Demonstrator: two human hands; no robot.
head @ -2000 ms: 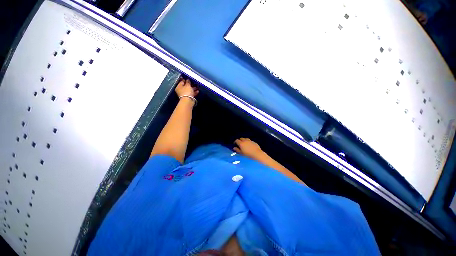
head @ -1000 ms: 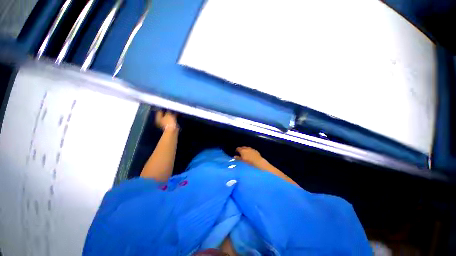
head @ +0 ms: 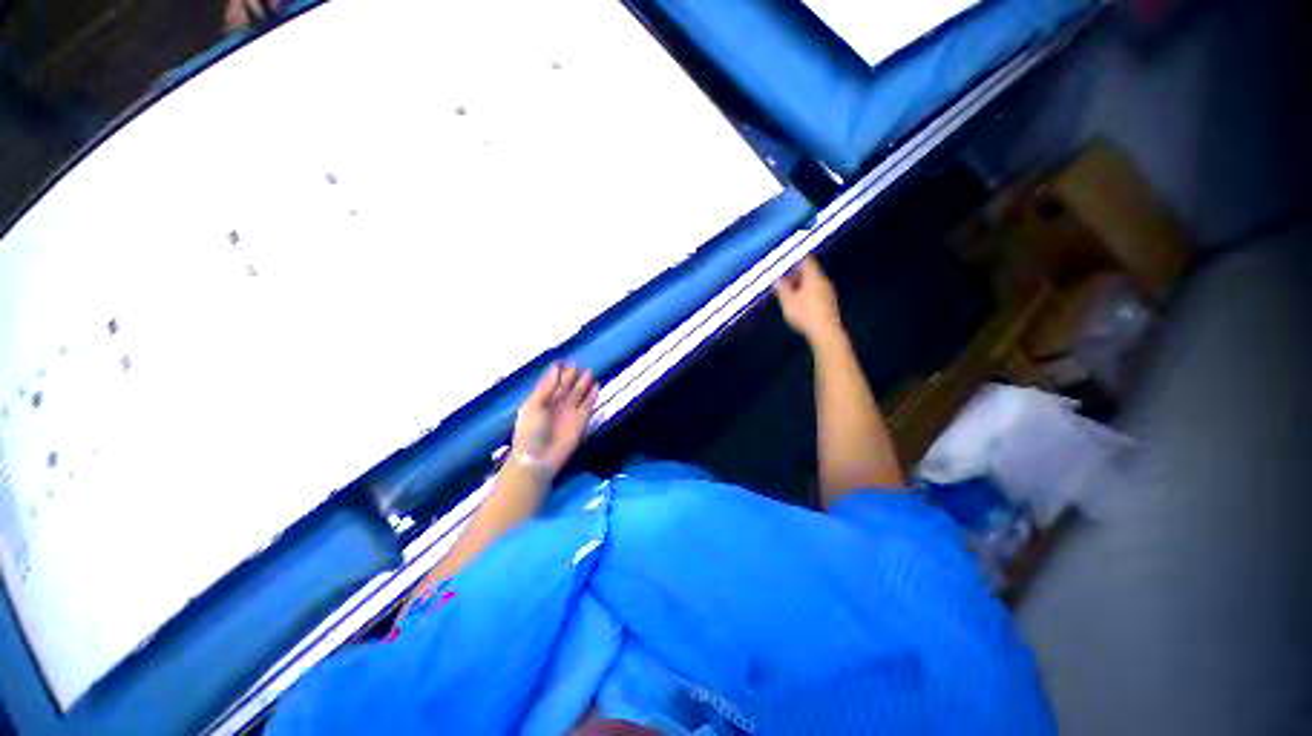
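A large glossy white panel with rows of small grey square marks lies on a blue padded surface behind a long silver rail. My left hand, with a bracelet at the wrist, is at the rail near the panel's front edge. Its fingers are slightly apart and nothing shows in it. My right hand is at the rail's near side, close to the panel's right corner. It is blurred and its fingertips are partly hidden, so its grip cannot be told.
Part of another white panel lies on blue padding at the top right. Below the rail on the right are a brown cardboard box and crumpled white plastic. Another person's hand shows at the top left edge.
The view has swung to the right; the side stand's panel is out of view. My left hand has come up to the rail by the panel, and my right hand has reached out to the rail.
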